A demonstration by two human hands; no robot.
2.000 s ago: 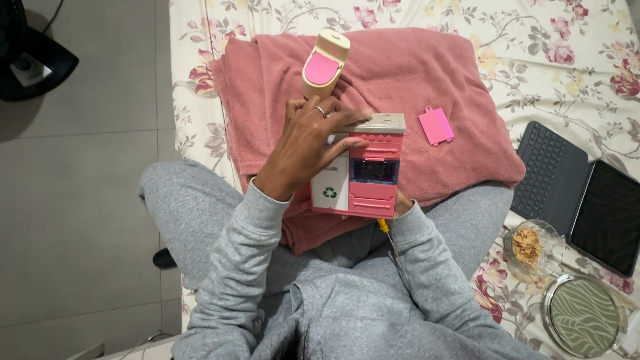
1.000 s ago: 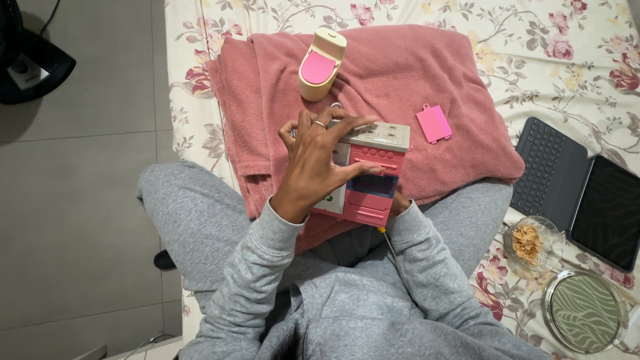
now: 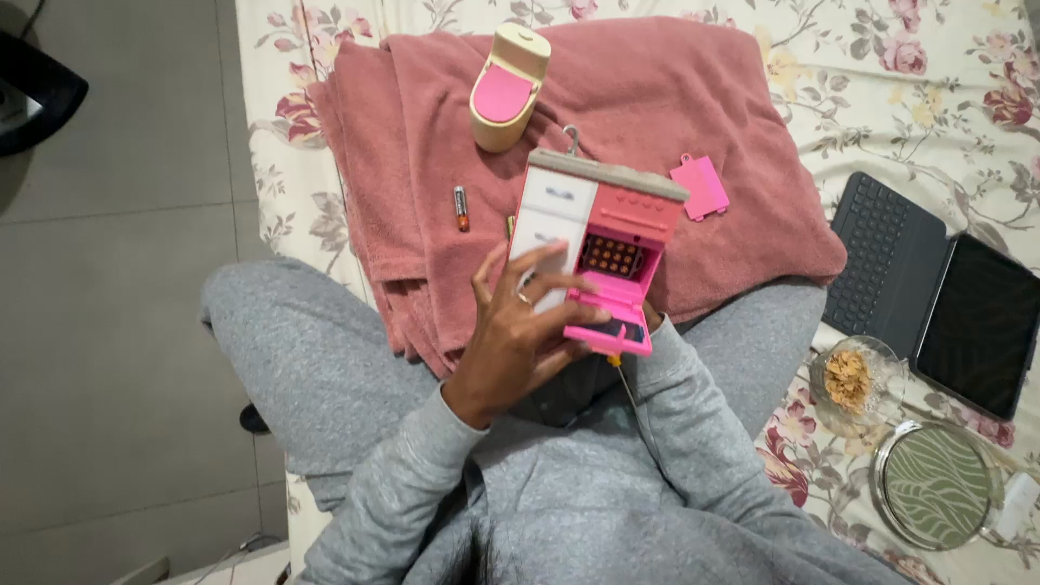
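A toy kitchen unit (image 3: 638, 213) in pink and white plastic, with a grey top and a small faucet, is held tilted above my lap. Its pink oven door (image 3: 613, 329) hangs open, and a tray with small round items shows inside. My left hand (image 3: 520, 325), with a ring, lies over the unit's lower front, fingers on the door and white panel. Mostly hidden behind the unit is my right hand (image 3: 652, 317); its grip cannot be seen. A screwdriver (image 3: 615, 360) with a yellow part and thin metal shaft sticks out below the unit.
On the folded pink towel (image 3: 650, 81) lie a toy toilet (image 3: 504, 97), an AA battery (image 3: 461, 209), part of another and a pink plastic cover (image 3: 701, 187). To the right are a tablet (image 3: 979, 325) with keyboard (image 3: 881, 252), a glass bowl of flakes (image 3: 847, 380) and a round patterned object (image 3: 938, 485).
The oven door, closed in the earlier frames, now hangs open. My left hand has moved down from the unit's top to its lower front, and the battery on the towel has come into sight.
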